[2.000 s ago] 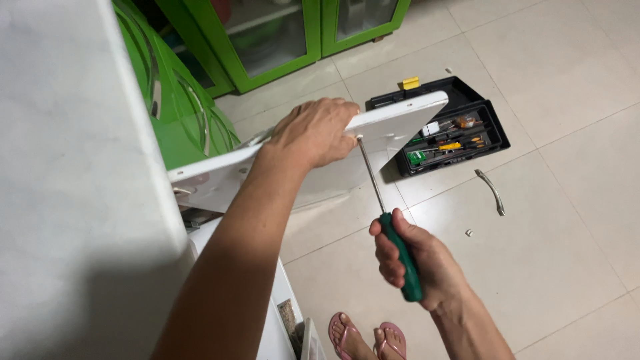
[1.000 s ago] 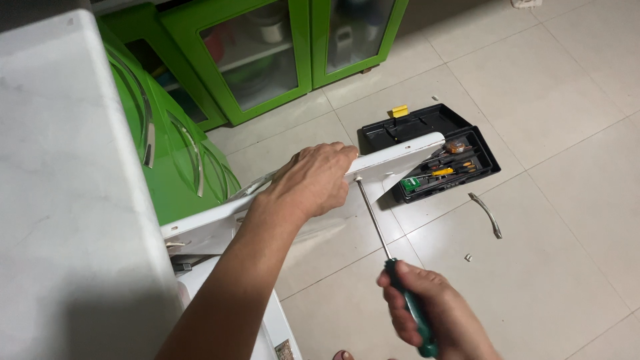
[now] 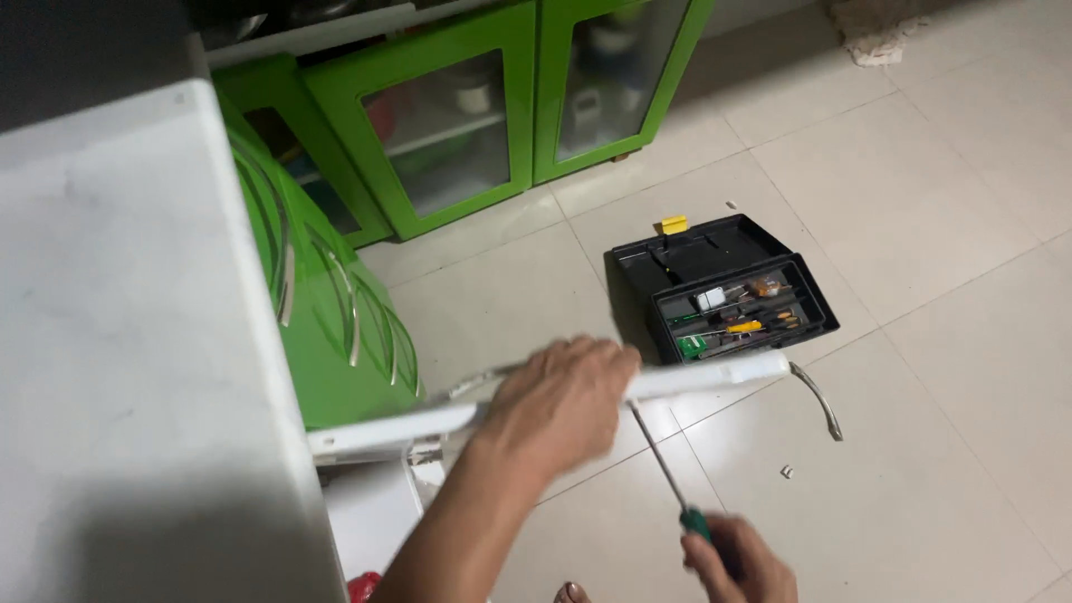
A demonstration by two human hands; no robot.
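Note:
My left hand grips the top edge of an open white cabinet door, seen nearly edge-on. A screwdriver with a green handle is in my right hand, below and to the right of the left one. Its long shaft points up and left, and its tip meets the inner face of the door just beside my left fingers. The screw or fitting at the tip is too small to tell. A curved metal handle lies on the floor past the door's free end.
An open black toolbox with several tools stands on the tiled floor beyond the door. A white marbled countertop fills the left side. Green cabinets with glazed doors stand behind. A small piece lies on the floor near the metal handle.
The view has shifted, showing more of the green cabinets. Both hands keep their holds, and the screwdriver tip stays at the door's inner face.

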